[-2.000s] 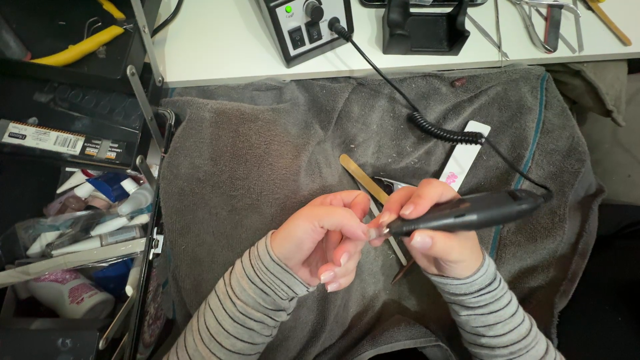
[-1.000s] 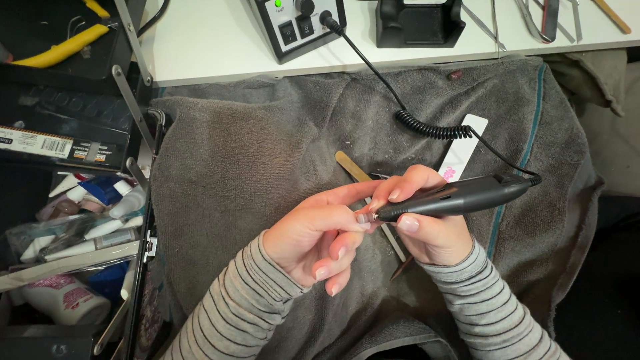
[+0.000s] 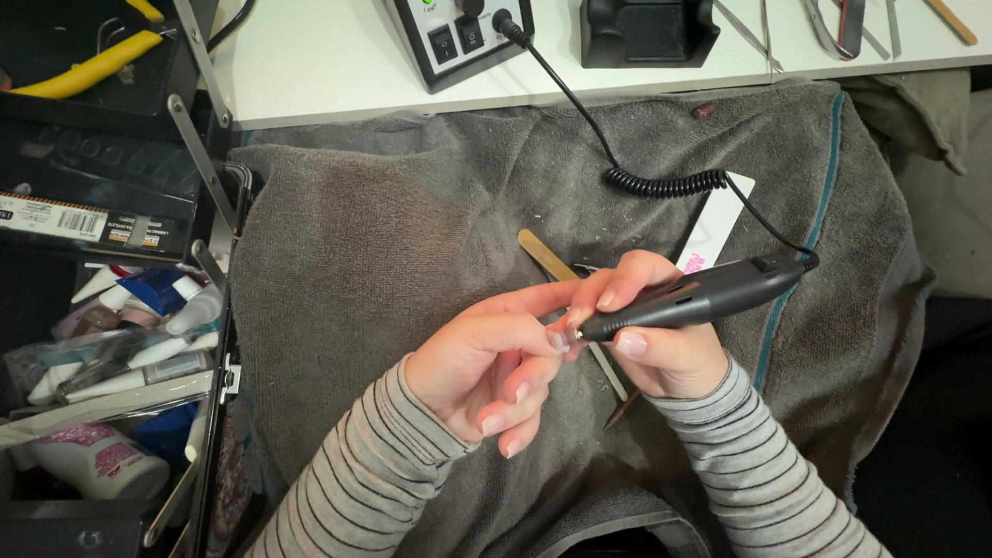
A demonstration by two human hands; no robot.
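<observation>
My right hand [image 3: 659,341] grips a black electric nail drill handpiece [image 3: 697,296] like a pen. Its metal bit meets the thumbnail of my left hand [image 3: 504,349], which holds no tool; its fingers are partly curled, and the index finger reaches under my right fingers. A coiled black cord [image 3: 666,182] runs from the handpiece to a control box [image 3: 457,39] with switches and a green light. Beneath my hands a grey towel [image 3: 349,271] bears a tan nail file [image 3: 539,252] and a white nail file [image 3: 721,221], both partly hidden. A thin metal tool [image 3: 608,372] lies there too.
At the left stands an opened black tool case [image 3: 221,310] with tubes, bottles and a pair of yellow-handled pliers [image 3: 101,66]. On the white table [image 3: 310,77] lie a black holder [image 3: 649,35], metal tools [image 3: 833,31] and a wooden stick [image 3: 952,22]. The cord crosses the towel.
The handpiece has tilted somewhat, its cord end now higher than two seconds ago. My left index finger has straightened toward my right hand. The bit stays at my left thumb.
</observation>
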